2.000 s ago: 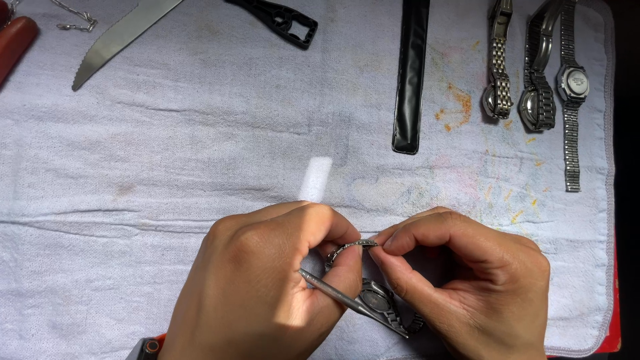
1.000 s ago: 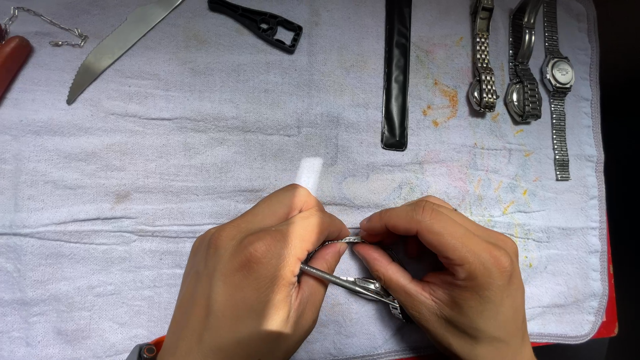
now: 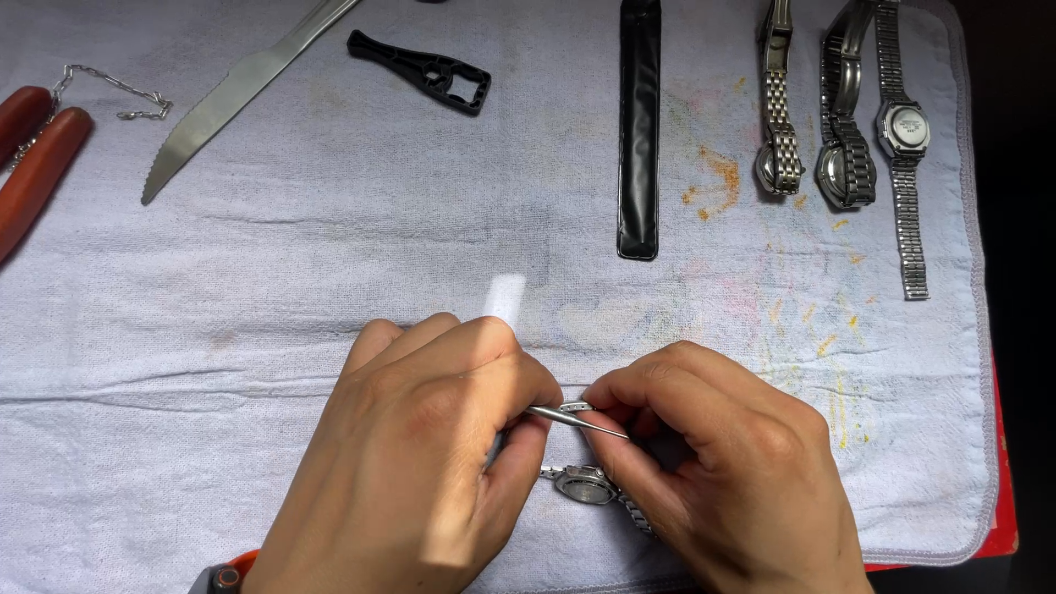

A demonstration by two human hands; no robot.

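A thin pointed metal tool [image 3: 569, 417] is held in my left hand [image 3: 429, 445], its tip reaching toward my right thumb. Between the thumb and forefinger of my right hand [image 3: 718, 454] is the end of a metal watch bracelet [image 3: 577, 406]. Below the fingertips hangs or lies a watch case [image 3: 585, 485] on the same side as more bracelet links; my fingers hide how the parts join. Whether my left fingers also grip the bracelet is partly hidden.
Three metal-band watches [image 3: 777, 165], [image 3: 846, 165], [image 3: 905, 128] lie at upper right on the cloth [image 3: 330, 272]. Left of them is a black sleeve [image 3: 639, 132]. A black plastic tool [image 3: 425, 70], serrated knife [image 3: 239, 91], red-handled tool [image 3: 41, 181] and chain [image 3: 115, 82] lie further left.
The pointed tool has shifted up from below the fingers to the bracelet end, its tip now by my right thumb. The watch case shows more plainly below my hands.
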